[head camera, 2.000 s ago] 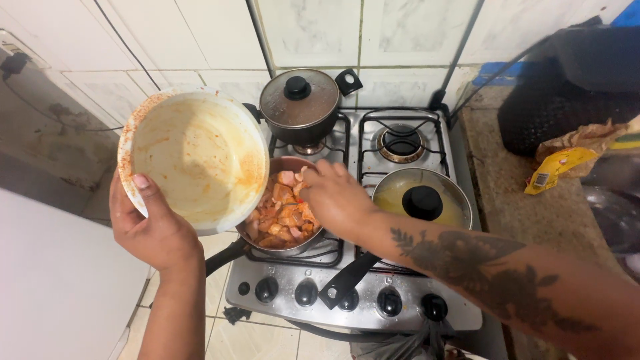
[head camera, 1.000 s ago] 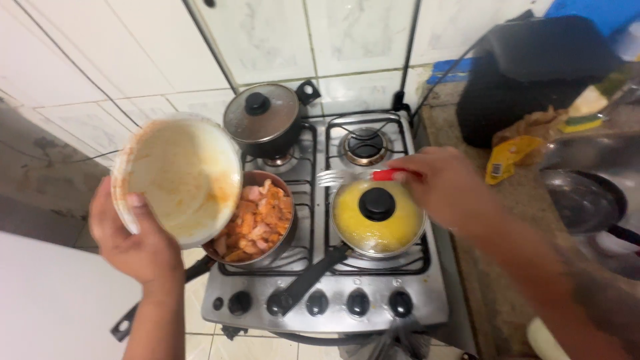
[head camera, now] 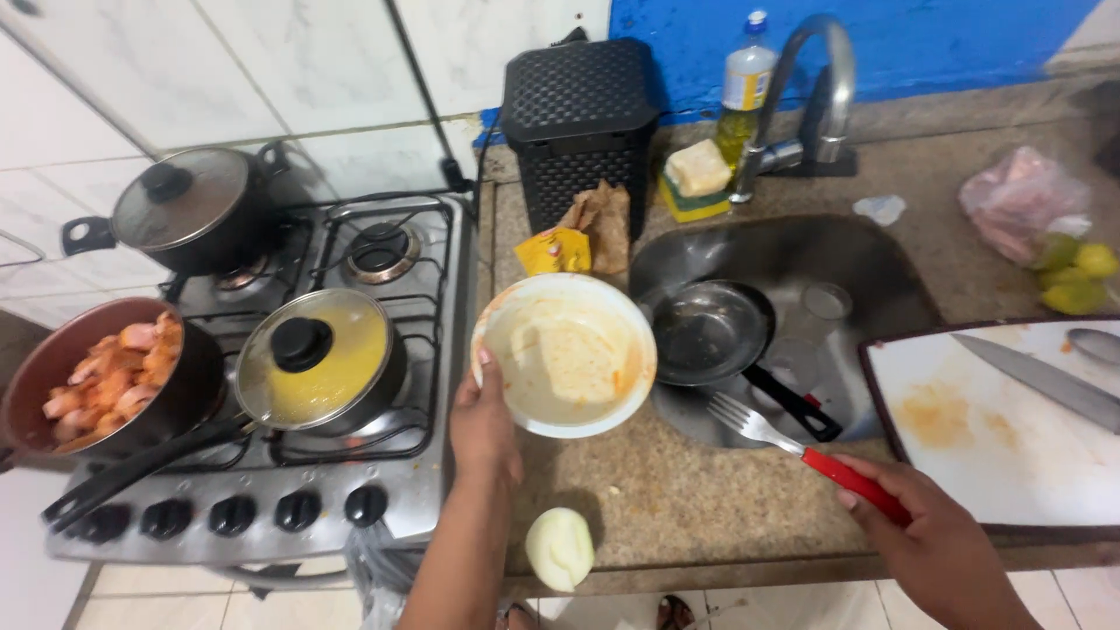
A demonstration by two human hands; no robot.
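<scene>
My left hand (head camera: 486, 429) grips the left rim of a white bowl (head camera: 573, 354), smeared with orange residue, over the counter between stove and sink. In my right hand (head camera: 927, 525) is a red-handled fork (head camera: 840, 479), its tines pointing left over the sink's front edge. A pot of raw seasoned meat pieces (head camera: 114, 376) stands at the stove's left side. Beside it, a lidded saucepan (head camera: 319, 363) shows yellow contents through its glass lid. Behind them is a lidded dark pot (head camera: 188, 210). Half a peeled onion (head camera: 560, 549) lies near the counter's front edge.
A frying pan (head camera: 713, 332) lies in the sink (head camera: 875, 254) under the faucet (head camera: 831, 79). On the right, a knife (head camera: 1041, 376) rests on a white cutting board (head camera: 1050, 472). A black basket-textured bin (head camera: 582, 114), a yellow packet (head camera: 556, 251) and a sponge (head camera: 691, 203) stand behind.
The view has swung right to the sink. The bowl in my left hand has moved from beside the meat pot to over the counter. My right hand, at the meat pot earlier, has moved right with the fork.
</scene>
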